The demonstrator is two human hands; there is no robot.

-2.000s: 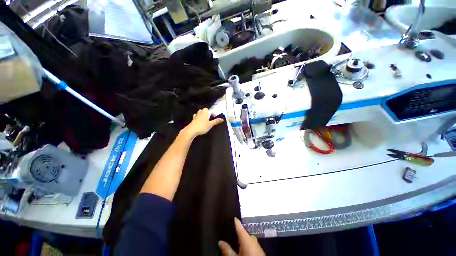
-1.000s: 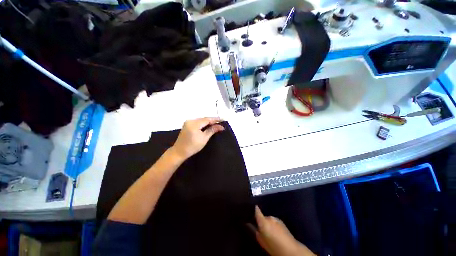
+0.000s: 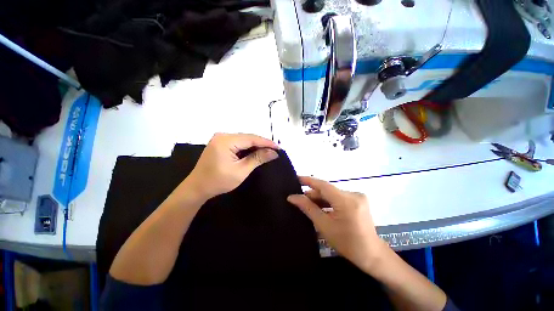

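A large dark garment panel (image 3: 243, 225) lies on the white table and hangs over its front edge. My left hand (image 3: 234, 161) pinches the panel's top right corner between thumb and fingers. My right hand (image 3: 331, 212) pinches its right edge a little lower down. The white sewing machine head (image 3: 370, 67) with a blue stripe stands just beyond the corner. Its presser foot area (image 3: 313, 126) is above and right of my left hand; the cloth does not reach it.
A crumpled dark cloth heap (image 3: 152, 48) lies at the back left. Orange-handled scissors (image 3: 410, 130) lie right of the needle area, and yellow-green snips (image 3: 519, 158) at the far right. A dark strip (image 3: 501, 54) hangs over the machine. An edge ruler (image 3: 419, 235) runs along the front.
My right hand has moved up along the panel's right edge, closer to my left hand. The machine looks larger as the view has come closer. Earlier, the panel's top left edges came into view.
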